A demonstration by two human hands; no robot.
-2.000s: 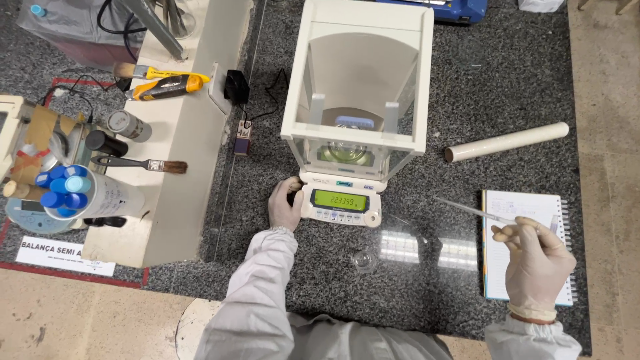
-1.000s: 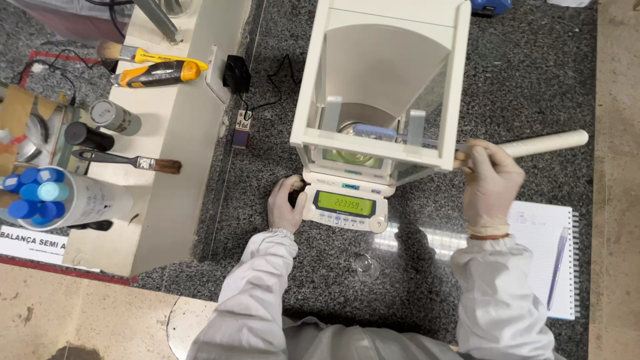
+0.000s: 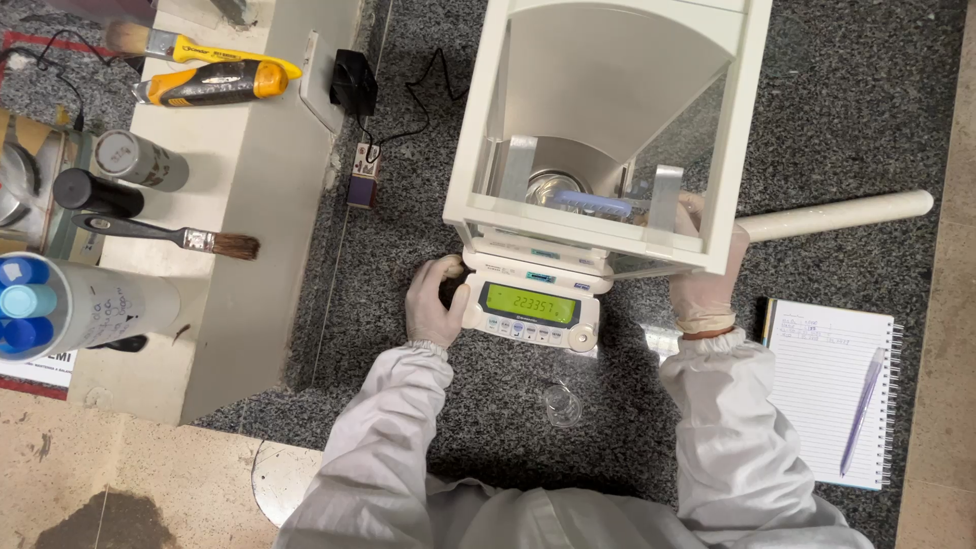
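Note:
An analytical balance (image 3: pixel 534 309) with a glass draft shield (image 3: pixel 724 152) stands on the dark granite bench, its green display lit. My left hand (image 3: pixel 435 301), gloved, rests against the left side of the balance's base, holding nothing that I can see. My right hand (image 3: pixel 705 259), also gloved, reaches in at the right side of the shield, its fingers partly behind the frame and glass; whether it holds anything cannot be told. Inside the chamber a clear glass vessel (image 3: pixel 557 189) sits by a blue-violet object (image 3: pixel 593 203). A small clear glass dish (image 3: pixel 563 404) lies in front of the balance.
At right are a spiral notebook (image 3: pixel 823 396) with a purple pen (image 3: pixel 862 415) and a whitish rod (image 3: pixel 839 216). The left ledge (image 3: pixel 191 305) holds a utility knife (image 3: pixel 213 82), brushes (image 3: pixel 236 245), containers and a tub of blue-capped items (image 3: pixel 107 305). A black power adapter (image 3: pixel 353 82) has a cable.
My right hand has moved from above the notebook, where it held a thin stick-like tool, to the shield's right side and then inward. The pen now shows on the notebook. My left hand stays by the base.

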